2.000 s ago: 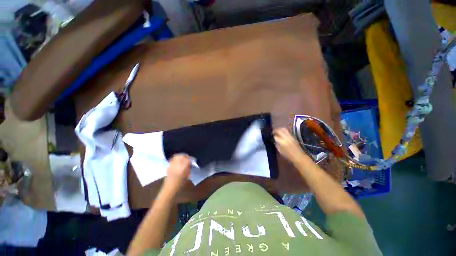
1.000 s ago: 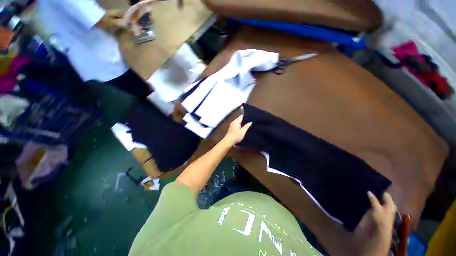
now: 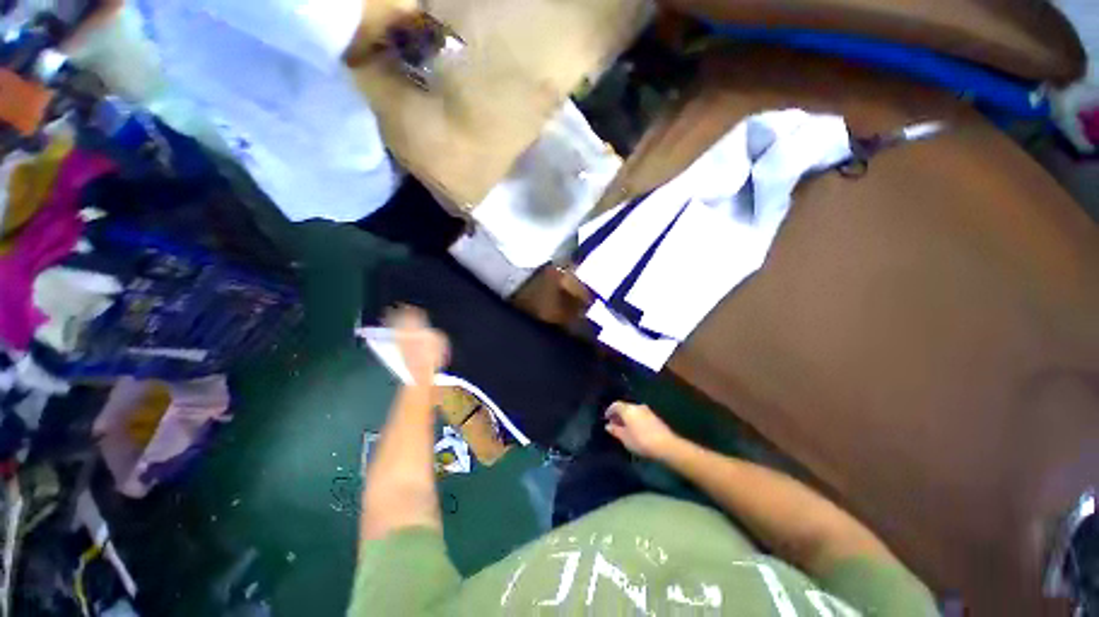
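A black panel with a white edge (image 3: 488, 344) lies or hangs low over the green floor, left of the brown table (image 3: 892, 325). My left hand (image 3: 416, 347) is blurred at the panel's left end, over its white edge; its grip is unclear. My right hand (image 3: 639, 429) is curled near the panel's lower right end; whether it pinches cloth cannot be told. White pieces with black strips (image 3: 711, 241) lie heaped on the table's left side. Shears (image 3: 886, 145) lie at the heap's far end, partly covered at the handles.
Part of the iron (image 3: 1070, 548) shows at the right rim. A neighbouring tan table (image 3: 506, 72) bears a white piece. A person in a pale top (image 3: 265, 97) stands there. Scraps lie on the floor (image 3: 277, 482). A brown padded form (image 3: 964, 30) is behind my table.
The view has swung left. The black panel held stretched on the table is gone from there. Both hands have moved left, off the table, to the black cloth beside it.
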